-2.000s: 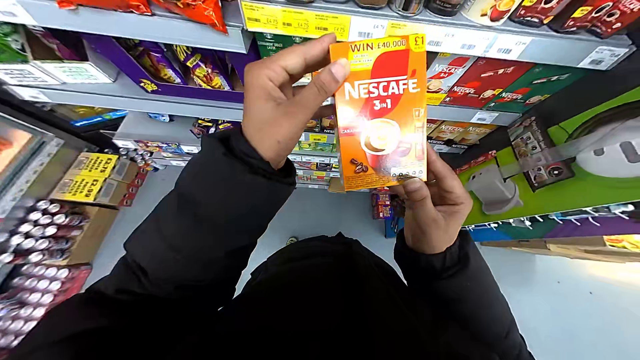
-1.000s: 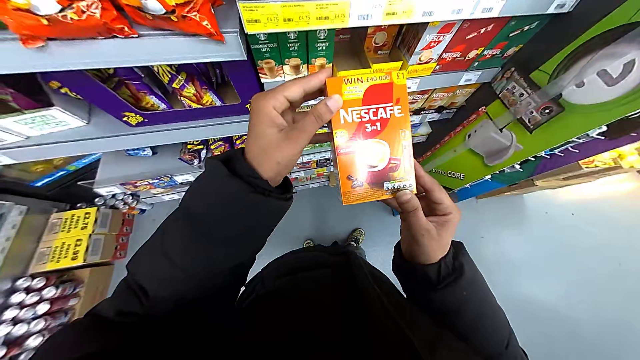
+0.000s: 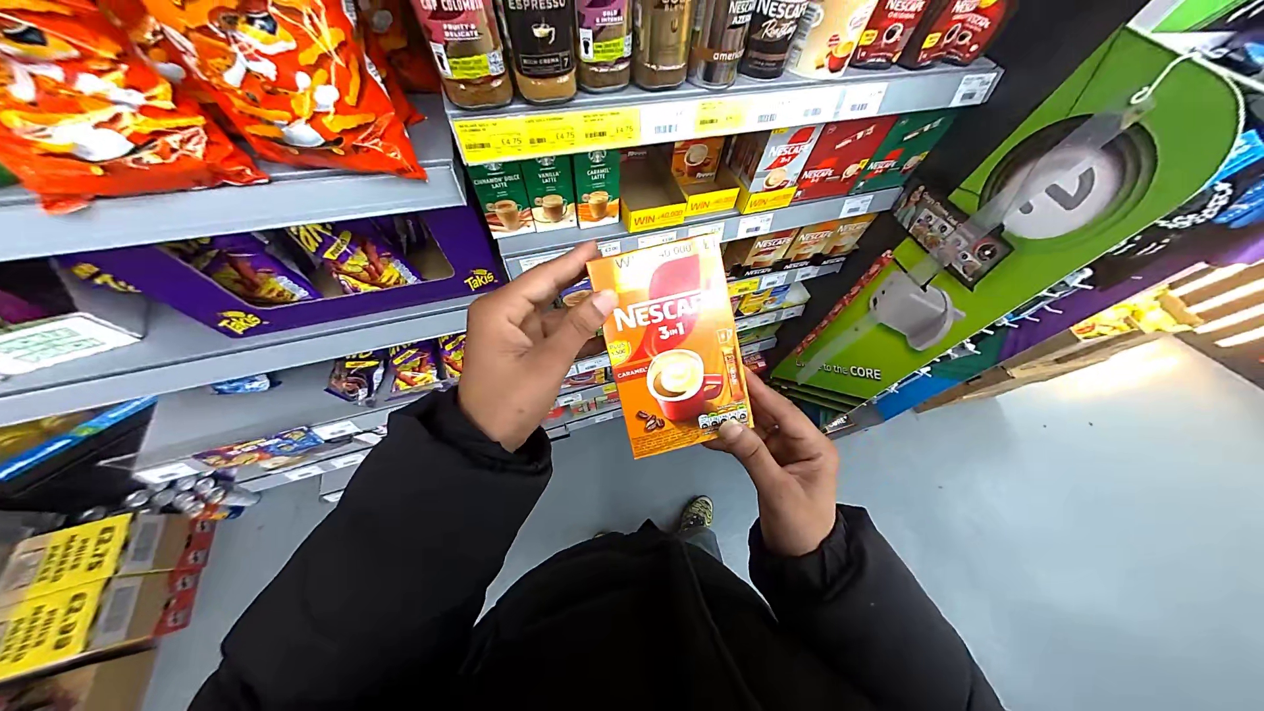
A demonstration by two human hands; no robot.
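Note:
An orange Nescafé 3in1 coffee box is held upright between both hands in front of my chest, its printed front toward me. My left hand grips its upper left edge, thumb on the front and fingers behind. At the lower right corner, my right hand pinches it with the thumb in front; the other fingers are partly hidden. Behind the box, a shelf holds green latte boxes, an open yellow-edged carton with its inside showing, and red Nescafé boxes.
Coffee jars line the upper shelf. Orange snack bags and a purple Takis tray are at left. A green display panel stands at right. Stacked drink cartons are low at left, and grey floor extends at right.
The view has shifted, showing more of the snack bags and floor. Both hands still hold the box, which now leans slightly to the left at its top.

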